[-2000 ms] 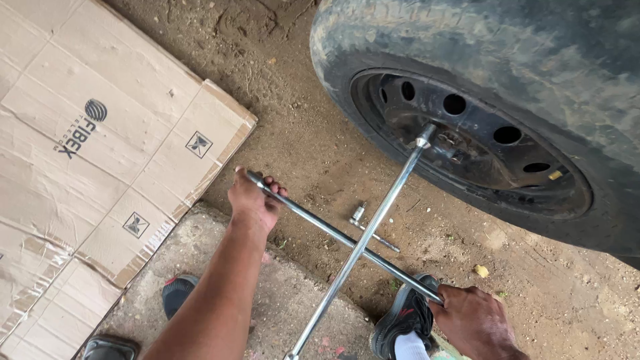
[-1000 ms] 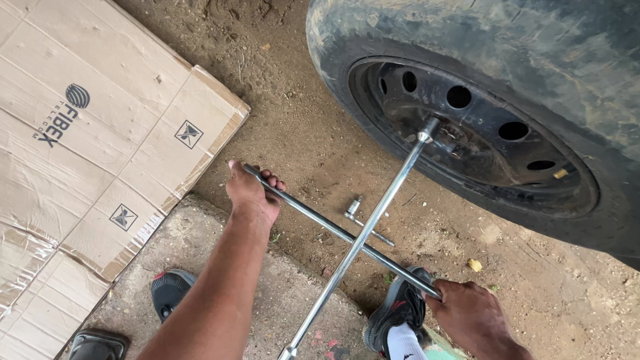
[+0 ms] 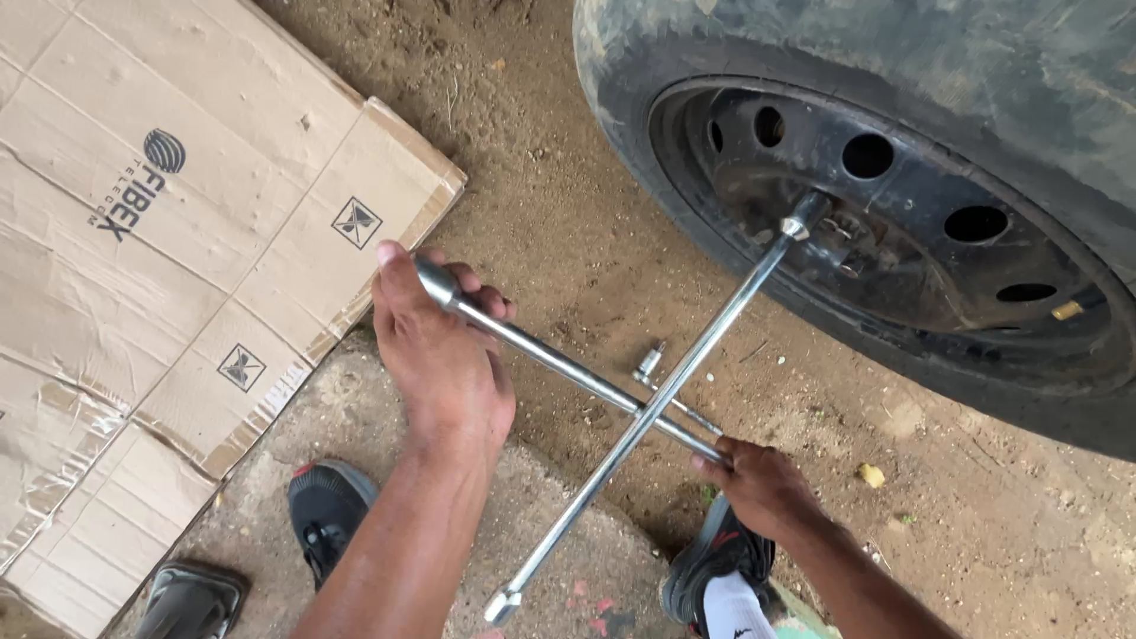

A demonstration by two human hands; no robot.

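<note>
A chrome four-way lug wrench [image 3: 568, 519] slants across the view, one socket end set against the hub of a black steel wheel [image 3: 896, 222]. My left hand [image 3: 444, 346] grips the socket end of the cross arm at the left, thumb along its top. Around the opposite end of that arm, my right hand [image 3: 768, 488] is closed, low and right of the crossing. The wrench's fourth end points down toward the concrete. Which lug the socket covers is hidden.
A socket handle tool [image 3: 650, 364] lies on the dirt under the wrench. Flattened cardboard [image 3: 177, 293] covers the left side. Shoes stand on the concrete edge [image 3: 532, 532] below. The tire [image 3: 612, 115] fills the upper right.
The wrench's cross arm has turned slightly, its left end nearer the camera. Both hands stay on it. The socket remains at the wheel hub.
</note>
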